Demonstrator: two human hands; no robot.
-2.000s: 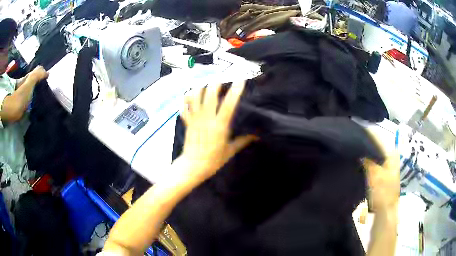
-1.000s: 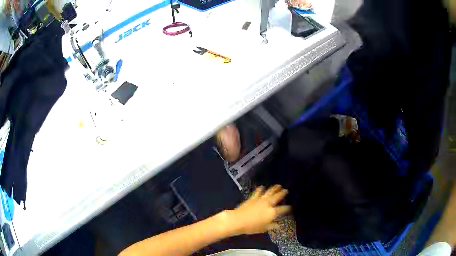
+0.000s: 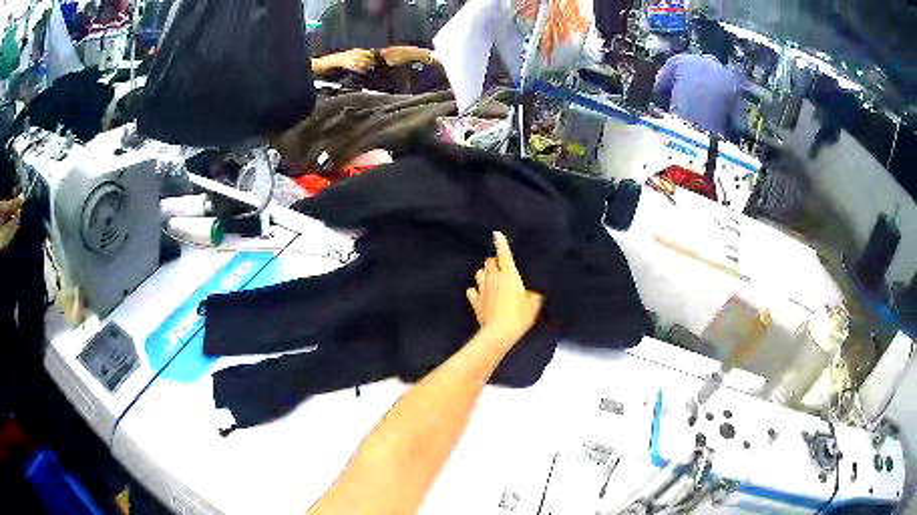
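A black garment (image 3: 432, 282) lies in a heap on the white machine table (image 3: 332, 453). Two long narrow black sections extend from it to the left, side by side, with loose threads at their ends. My left hand (image 3: 506, 295) rests on top of the garment near its middle, one finger extended and the others spread or slightly bent. No cloth is seen clearly gripped in it. My right hand is not in view.
A white machine head (image 3: 101, 226) stands at the left, with a green-ended spool (image 3: 214, 231) beside it. Another machine head (image 3: 744, 443) is at the lower right. A dark hanging bundle (image 3: 226, 70), brown cloth (image 3: 372, 126) and workers are behind.
Two seconds ago both hands were at the garment; the view then swung down to a crate, my hand beside it. Now the view is back up, the garment lying with my left hand on it.
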